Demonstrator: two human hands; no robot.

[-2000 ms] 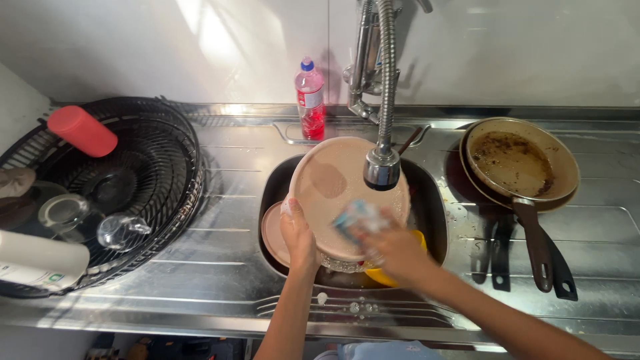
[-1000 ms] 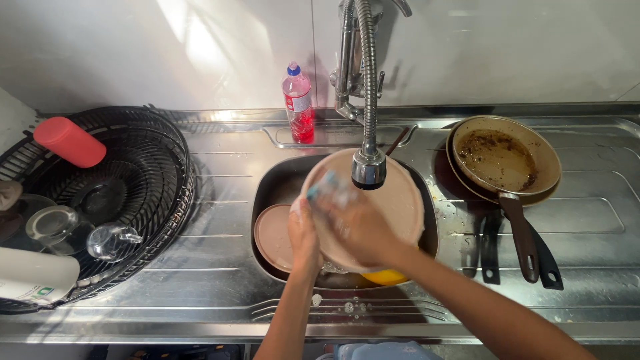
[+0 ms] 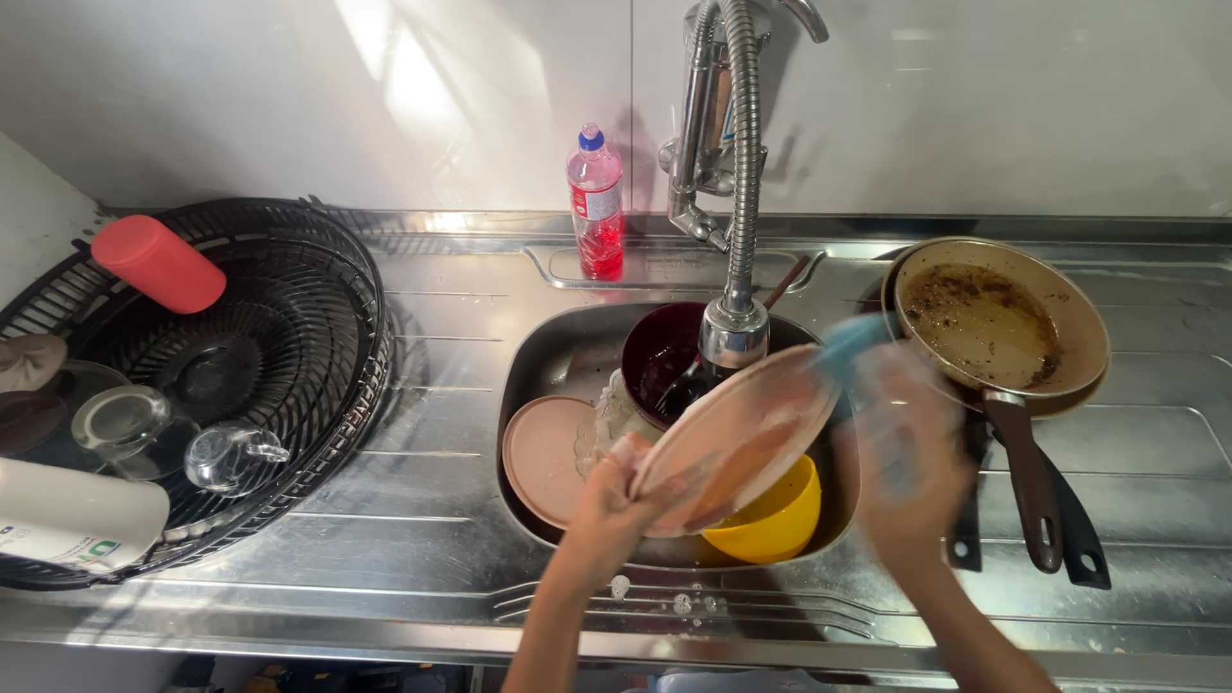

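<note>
My left hand point(image 3: 616, 496) grips a pinkish plate point(image 3: 746, 433) by its near left edge, tilted steeply above the sink basin point(image 3: 529, 351). At the plate's upper right edge, my right hand point(image 3: 905, 462) is blurred by motion and holds a blue sponge or cloth point(image 3: 855, 339). In the basin lie another pink plate point(image 3: 547, 457), a clear glass dish point(image 3: 609, 423) with a scalloped edge, a dark red bowl point(image 3: 659, 361) and a yellow bowl point(image 3: 775, 515). The spray head of the faucet point(image 3: 734, 332) hangs over the bowl and the raised plate.
On the left, a black dish rack point(image 3: 371, 385) holds a red cup point(image 3: 159, 263), glassware point(image 3: 125, 423) and a white container point(image 3: 82, 515). A bottle of pink liquid point(image 3: 597, 207) stands behind the basin. Stacked frying pans point(image 3: 1001, 318) with greasy residue sit at the right.
The held plate has gone from facing up to steeply tilted, baring the dark red bowl. My right hand, with the blue sponge or cloth, has moved from over the plate to its right edge.
</note>
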